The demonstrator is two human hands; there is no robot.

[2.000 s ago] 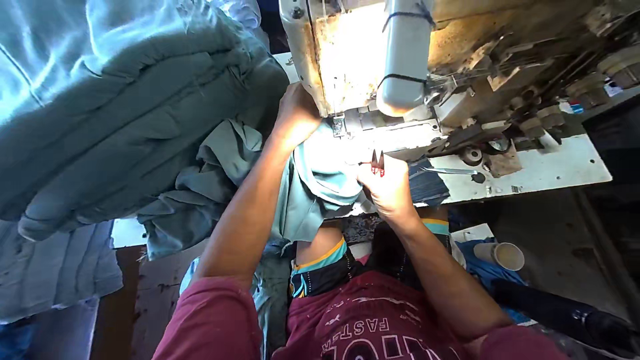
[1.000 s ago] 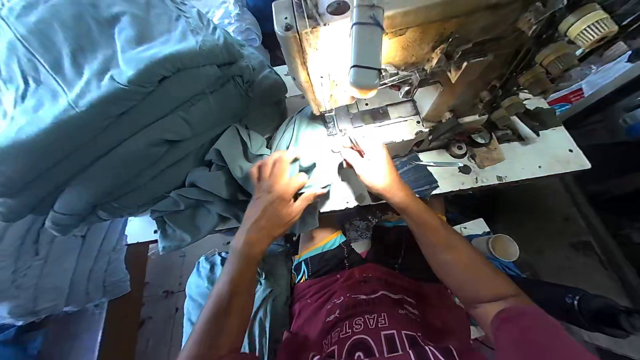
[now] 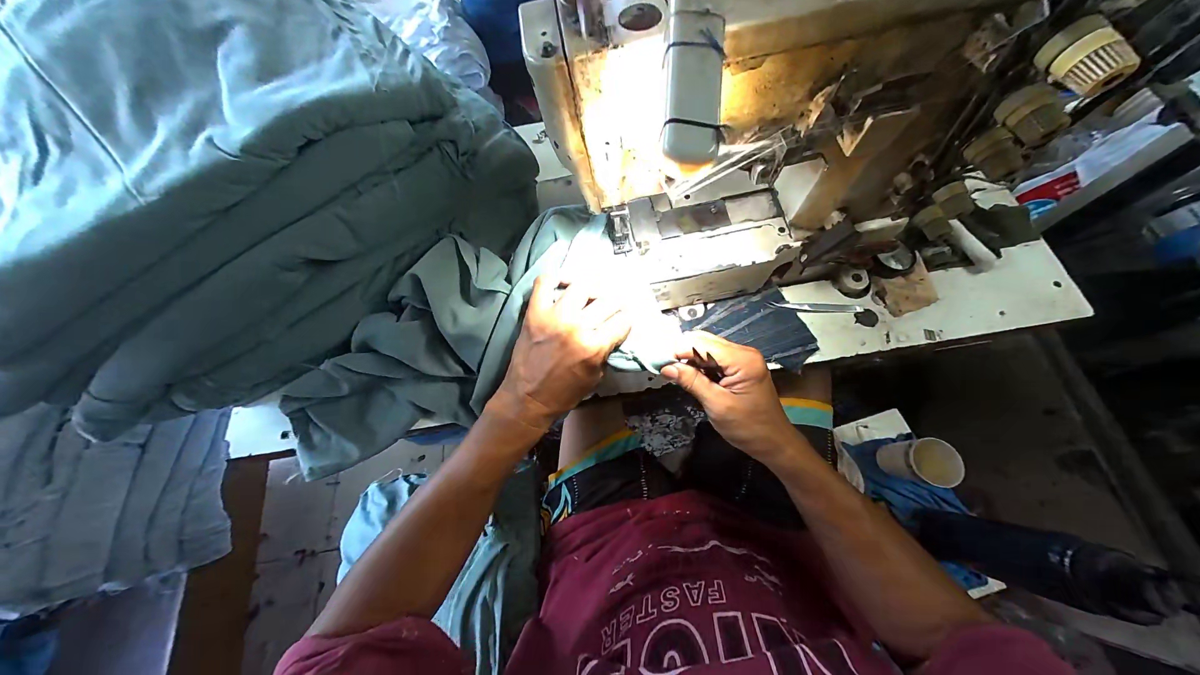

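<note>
Grey-green fabric (image 3: 520, 300) runs from the left up to the presser foot area (image 3: 621, 230) of an industrial sewing machine (image 3: 797, 75). My left hand (image 3: 567, 347) presses and grips this cloth just in front of the foot, its fingertips partly lost in the glare of the lamp. To its right, my right hand (image 3: 731, 380) pinches the cloth's edge between thumb and finger. Small dark thread snips (image 3: 705, 364) sit within the same hand, their points showing past the fingers. Bright light washes out the cloth between both hands.
A large pile of grey-green fabric (image 3: 281, 187) rises at the left. Dark striped cloth (image 3: 755, 323) and metal tweezers (image 3: 820, 307) lie right of my hands. Thread-tension knobs (image 3: 1087, 56) stand at the upper right. A cup (image 3: 923, 462) is at the lower right.
My left hand, loosely spread over the cloth a second ago, has moved right and now grips it. My right hand has come down towards the table's front edge with the snips.
</note>
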